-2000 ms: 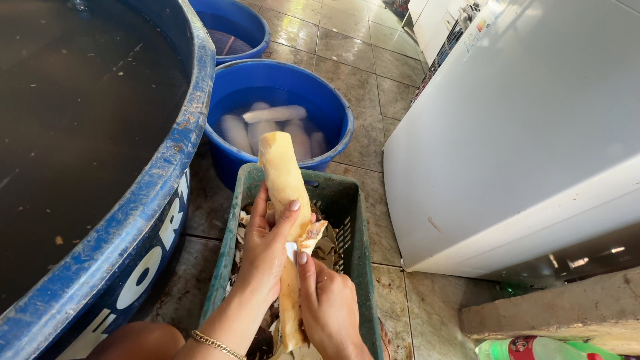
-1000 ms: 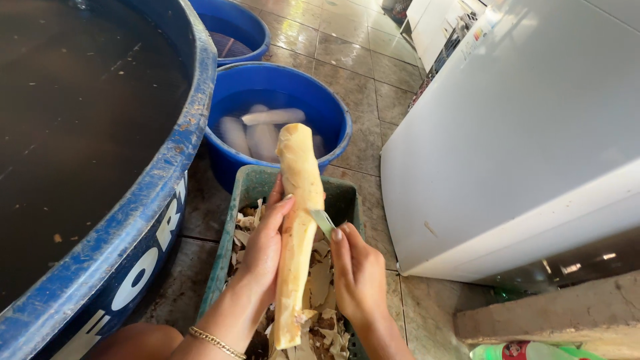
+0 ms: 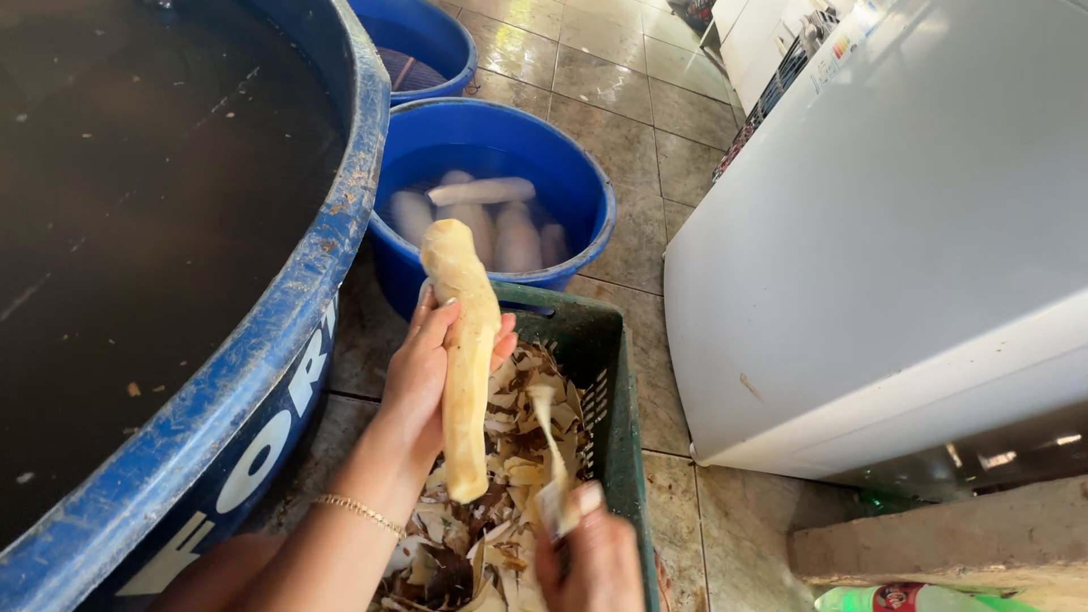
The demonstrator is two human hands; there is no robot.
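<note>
My left hand (image 3: 425, 365) is closed around a peeled cassava root (image 3: 466, 365), held lengthwise above a green plastic crate (image 3: 633, 425). Lower right, my right hand (image 3: 595, 557) grips a knife (image 3: 557, 506), blurred by motion, its handle mostly hidden in the fingers; a pale strip of peel (image 3: 546, 416) trails from it over the crate. Peelings (image 3: 510, 476) fill much of the crate's bottom. Beyond the root, a blue basin (image 3: 599, 221) holds water with several peeled roots (image 3: 483, 190) in it.
A large blue tub (image 3: 340, 212) of murky water takes up the left. Another blue basin (image 3: 463, 59) stands farther back. On the right are a white appliance (image 3: 867, 280), a low ledge (image 3: 935, 527) and a green bottle (image 3: 892, 597). The tiled floor (image 3: 603, 144) looks wet.
The knife was against the root one second ago; my right hand has since moved down and away from it. My left hand keeps hold of the root.
</note>
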